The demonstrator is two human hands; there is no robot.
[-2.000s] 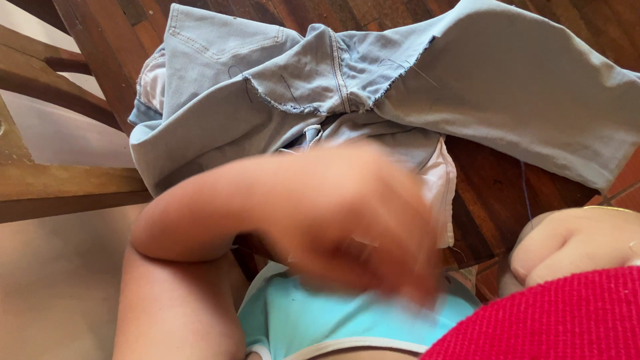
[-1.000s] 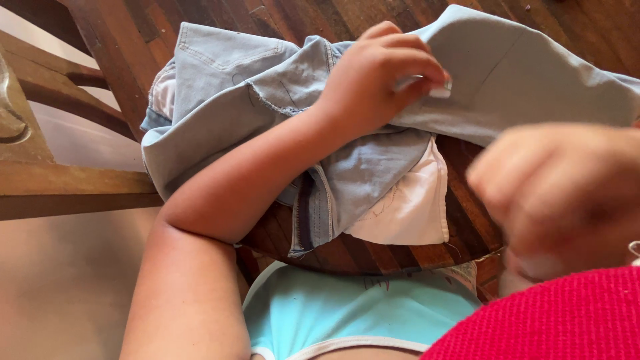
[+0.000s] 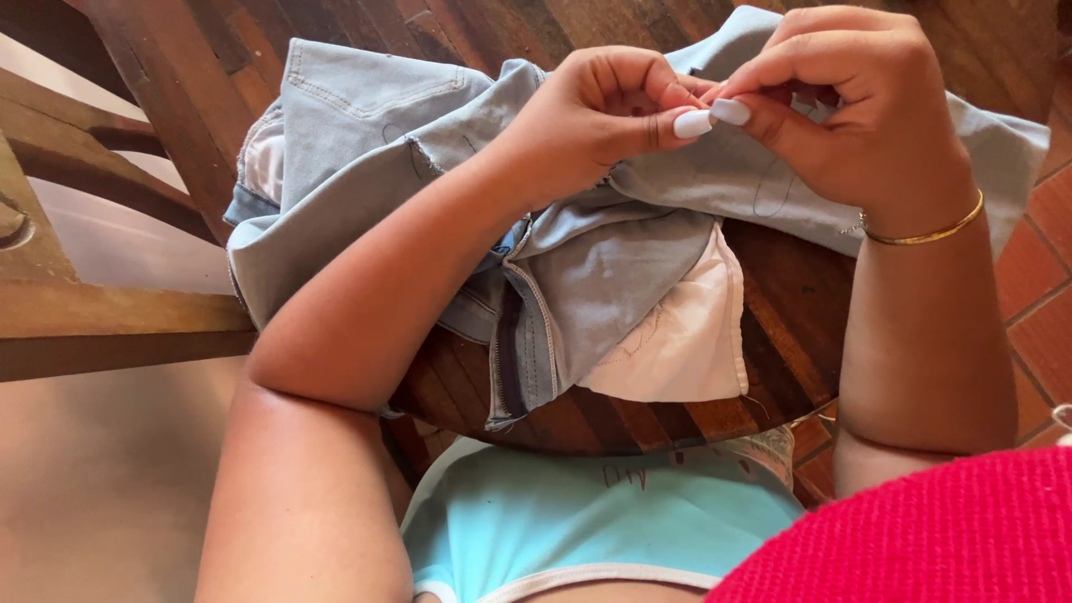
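My left hand (image 3: 603,117) and my right hand (image 3: 846,92) meet above a light grey denim garment (image 3: 377,92). The thumbs and forefingers of both are pinched tip to tip. Whatever lies between the fingertips is too small to make out. Below them the garment spreads over a dark wooden surface (image 3: 779,318), with a stitched pocket outline at the upper left and raw, frayed edges near the middle. An open fly with a metal zipper (image 3: 502,360) and a pale pocket lining (image 3: 678,343) lie toward me. Thin dark thread-like loops (image 3: 775,188) show on the denim below my right hand.
A wooden chair part (image 3: 109,314) stands at the left, beside the garment. Reddish floor tiles (image 3: 1043,335) show at the right. Close to me are light blue shorts (image 3: 586,519) with white trim and a red knitted cloth (image 3: 930,536).
My left hand, earlier blurred low over the near edge, has moved up over the garment. My right hand has risen from the lower right to meet it. The zipper, unseen two seconds ago, is exposed.
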